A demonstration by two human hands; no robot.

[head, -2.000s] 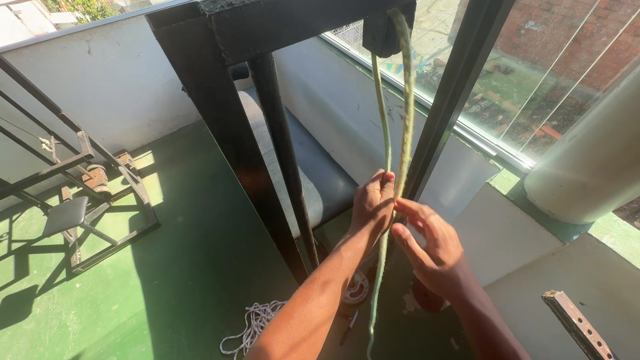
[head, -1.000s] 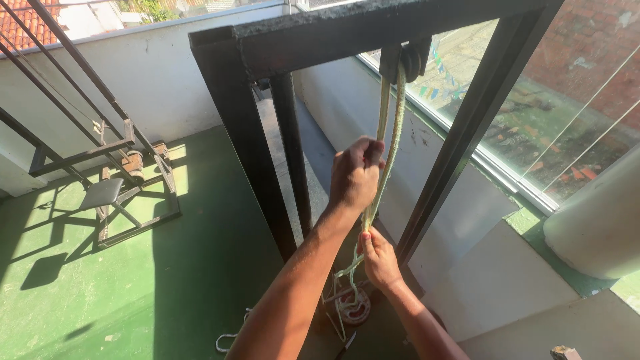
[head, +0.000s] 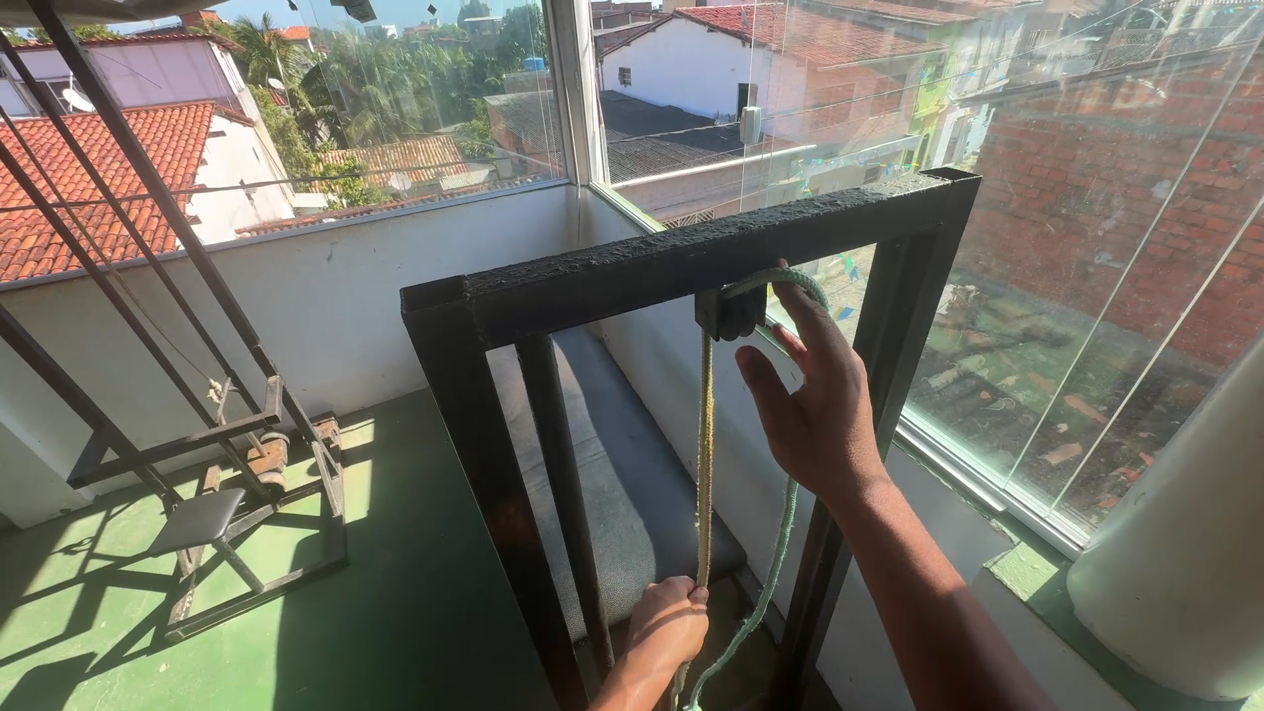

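A rope point(head: 705, 444) passes over the pulley point(head: 736, 314) fixed under the top bar of a black metal frame point(head: 691, 252). Its near-left strand looks yellowish and hangs straight down; my left hand point(head: 667, 627) is closed around it low down. The other strand is greenish, arches out of the pulley and falls in a loose curve on the right. Up beside the pulley, my right hand point(head: 815, 395) has its fingers spread, with fingertips at the rope's arch; whether they press on it I cannot tell.
Behind the frame lies a dark padded bench point(head: 612, 474) along the low wall. Glass windows point(head: 1086, 296) rise at the right, near a pale round column point(head: 1185, 563). Another metal exercise machine with a small seat point(head: 202, 518) stands on the green floor at the left.
My right hand has gone up from the lower rope to the pulley. My left hand is now low on the rope. The greenish strand hangs slacker and arches out. The view has tilted up.
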